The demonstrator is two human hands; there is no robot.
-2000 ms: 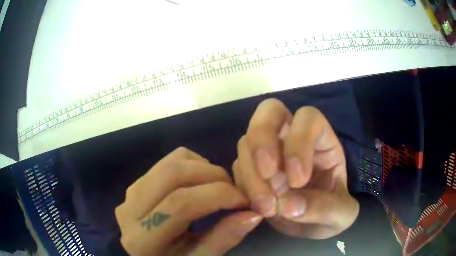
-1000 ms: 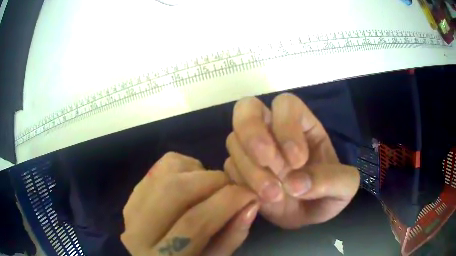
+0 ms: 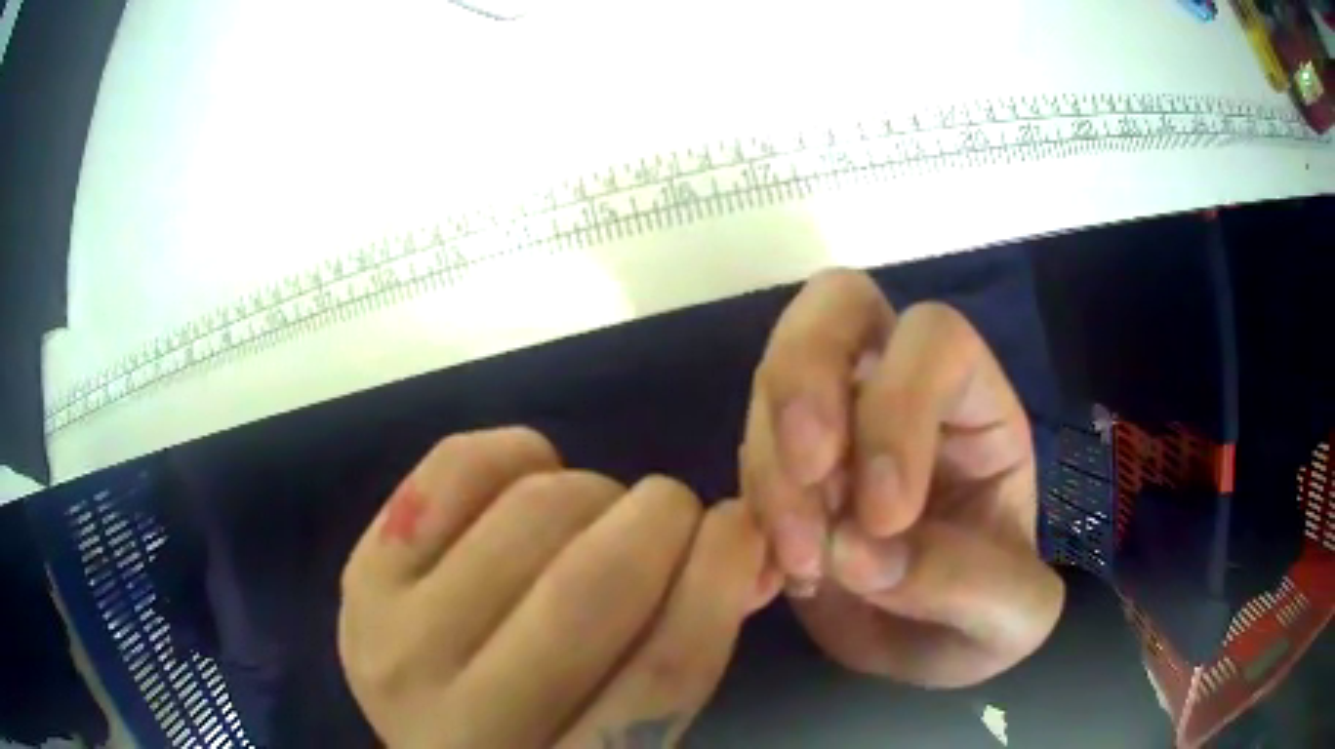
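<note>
My left hand [image 3: 535, 593] is in front of the table edge, back of the hand up, fingers curled, with a red mark near a knuckle and a dark tattoo at the bottom. My right hand [image 3: 900, 490] is beside it, fingers curled inward, thumb tip against the index fingertip. The fingertips of both hands meet or almost meet. A tiny pale spot shows at the right fingertips; whether it is thread or a nail edge, I cannot tell. Anything inside the left fingers is hidden.
White table [image 3: 366, 132] with a printed ruler [image 3: 674, 198] along its front edge. Dark cloth strip [image 3: 66, 190] at the left edge. Yellow tool [image 3: 1262, 44] at the upper right. Blue basket [image 3: 139, 615] lower left, red basket [image 3: 1259, 644] lower right, dark navy cloth [image 3: 293, 498] below the table.
My left hand has rolled, its fingers curl more tightly and its tattoo has moved down towards the bottom edge. My right hand has shifted slightly right since one second ago, still pinched.
</note>
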